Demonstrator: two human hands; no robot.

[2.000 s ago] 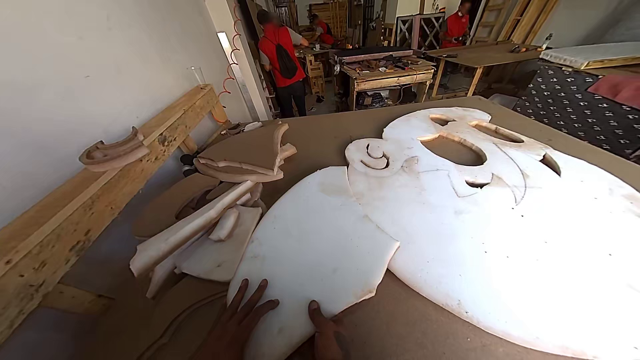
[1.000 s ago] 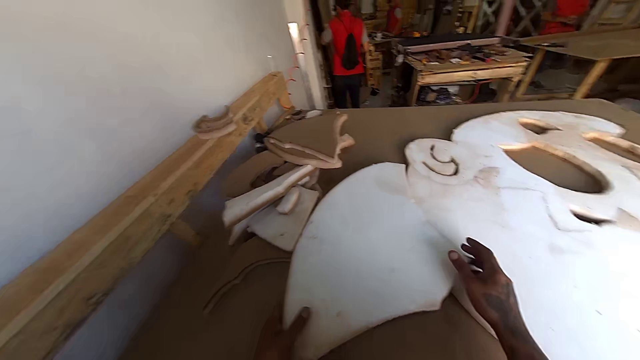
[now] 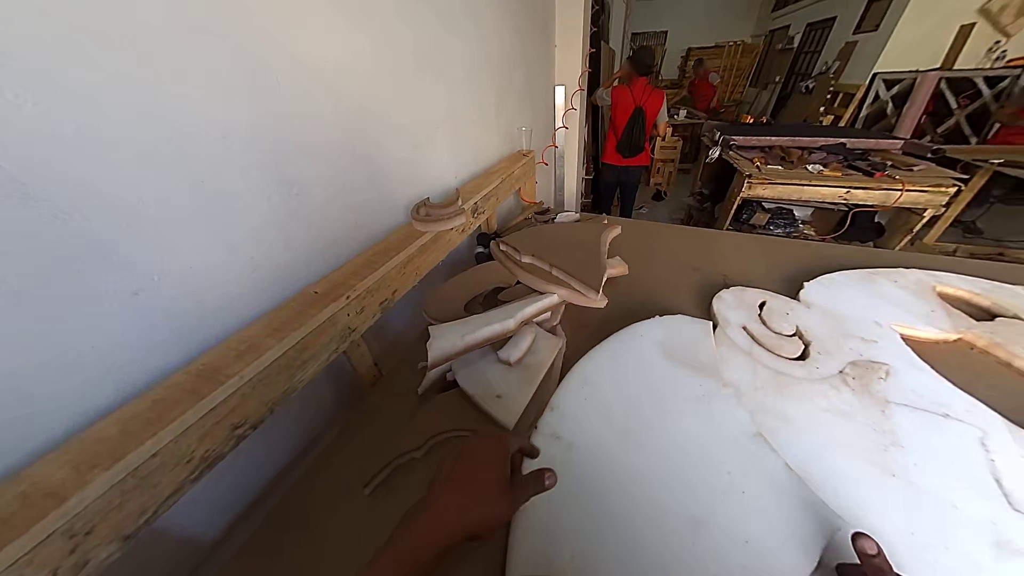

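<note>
A large white foam sheet piece (image 3: pixel 640 448) with a rounded edge lies on the brown tabletop (image 3: pixel 672 252). My left hand (image 3: pixel 488 484) is at its left edge, thumb over the top face and fingers curled by the rim; whether it grips the edge is unclear. My right hand (image 3: pixel 868 556) shows only partly at the bottom, its fingertips at the white surface near the seam between the two pieces. To the right, against the first piece, lies a bigger white foam cutout (image 3: pixel 888 448) with a curled slot and large openings.
Foam offcuts (image 3: pixel 512 372) are heaped left of the white piece, beside a thin curved strip (image 3: pixel 412 456). A wooden rail (image 3: pixel 320 320) runs along the wall, bearing a curved offcut (image 3: pixel 438 214) and a clear cup (image 3: pixel 524 138). Beyond stand a cluttered workbench (image 3: pixel 848 192) and a person in a red vest (image 3: pixel 636 120).
My left hand has moved from the lower part of the foam piece to farther up its left edge. My right hand, raised over the foam a second ago, is now low at the frame's bottom.
</note>
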